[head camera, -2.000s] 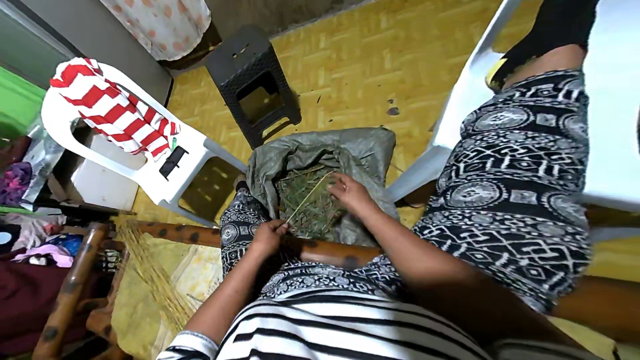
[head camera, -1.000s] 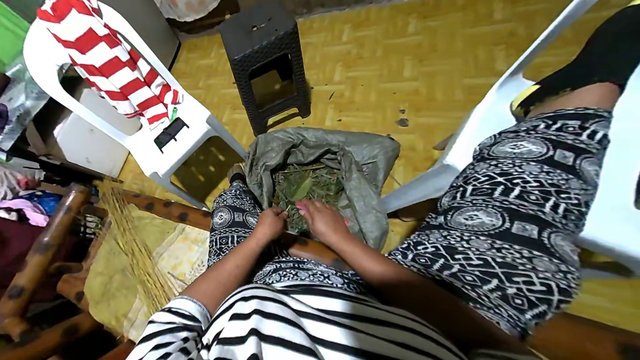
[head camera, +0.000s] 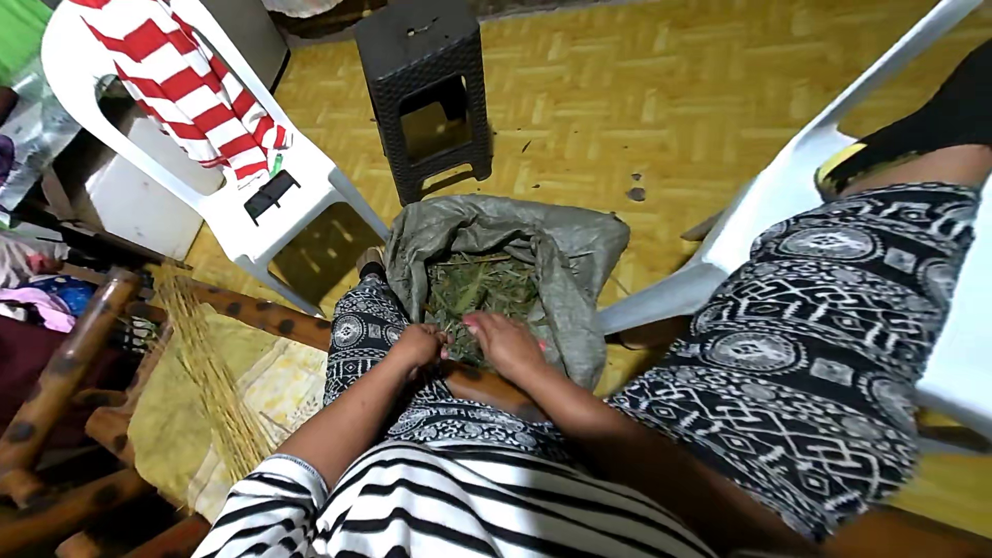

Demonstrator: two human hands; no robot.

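My left hand (head camera: 421, 346) is at the near left edge of an open grey woven sack (head camera: 580, 279), fingers curled; a small bit of plant may stick out of them, too small to tell. Close by on the right, my right hand (head camera: 508, 345) is bent over the sack's mouth, fingertips pointing toward the left hand; what it holds is hidden. Cut green and brown plant scraps (head camera: 484, 291) lie inside the sack, which stands on the floor between my legs. A bundle of long dry yellow stalks (head camera: 209, 372) rests on the seat at my left.
A white plastic chair (head camera: 225, 225) with a red and white striped cloth (head camera: 182, 85) and a black object (head camera: 271, 196) stands front left. Beyond the sack is a dark plastic stool (head camera: 422, 85). My leg (head camera: 806, 310) rests on another white chair (head camera: 744, 209) at right.
Two seconds ago my hands were apart with a long thin yellow stalk stretched between them. They have come closer together, and that long stalk no longer shows between them. The view has shifted.
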